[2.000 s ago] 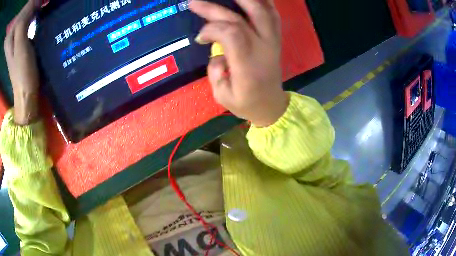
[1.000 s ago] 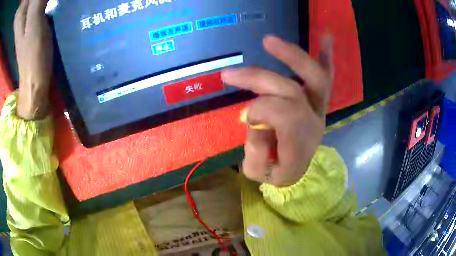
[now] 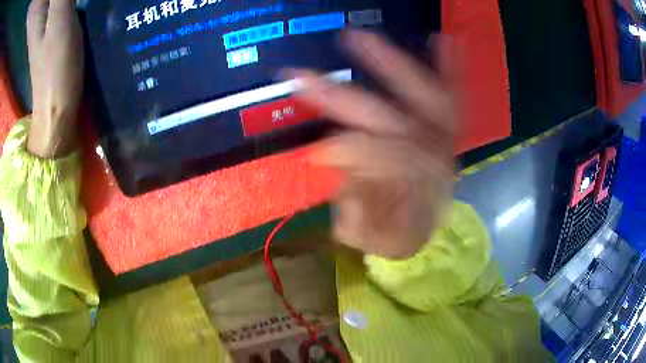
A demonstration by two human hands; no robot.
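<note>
A black tablet point(image 3: 191, 152) with a lit screen and Chinese heading lies on an orange-red foam pad point(image 3: 170, 227). The screen shows blue buttons, a white bar and a red button. My left hand point(image 3: 57, 67) rests along the tablet's left edge, its fingertips cut off by the top of the picture. My right hand point(image 3: 397, 156) is blurred over the screen's lower right, fingers spread; whether it holds anything is hidden by the blur. A thin red cord point(image 3: 270, 266) runs down from near my right hand over my chest.
The dark green bench point(image 3: 542, 64) continues to the right, with another red pad point(image 3: 609, 71) beyond it. Grey floor with yellow marking lies lower right, where a black rack-like object point(image 3: 584, 205) holds red-framed items. My yellow-green smock fills the lower part.
The tablet appears further right and more level than at first. My right hand has moved from the screen's upper right down to its lower right. My left hand stays on the left edge.
</note>
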